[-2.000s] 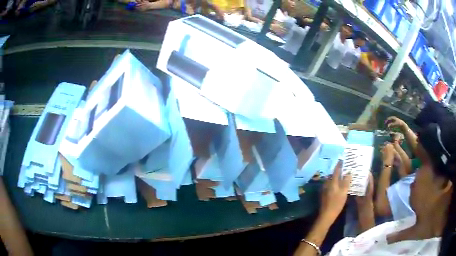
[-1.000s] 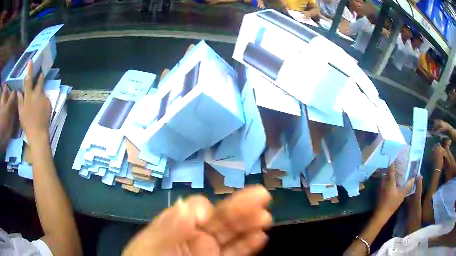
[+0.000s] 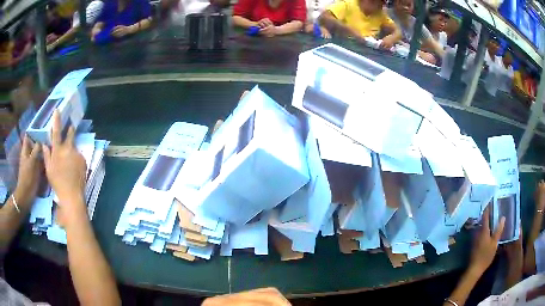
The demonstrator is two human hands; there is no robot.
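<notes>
At the bottom edge, a cut-off strip of a hand [image 3: 248, 297] shows, seemingly my left hand; its fingers and anything in it are hidden. My right hand is not in view. In front of me lies a pile of erected cartons [image 3: 257, 170], white and light blue, leaning on one another. One more carton [image 3: 358, 98] lies tilted on top. Several in the pile show open brown ends and loose flaps toward me. At their left is a fanned stack of flat carton blanks [image 3: 185, 140], with stepped blue and brown tabs.
The dark-green worktop [image 3: 143, 269] curves across the view. At left, a person's hands hold a small carton [image 3: 72, 101] over another stack [image 3: 95, 173]. At right, another person's hand holds a light-blue carton [image 3: 503, 161]. Several people sit along the far side.
The view has tilted up and turned left since two seconds ago. The hand, large at bottom centre one second ago, has sunk almost out of the picture. The pile looks unchanged.
</notes>
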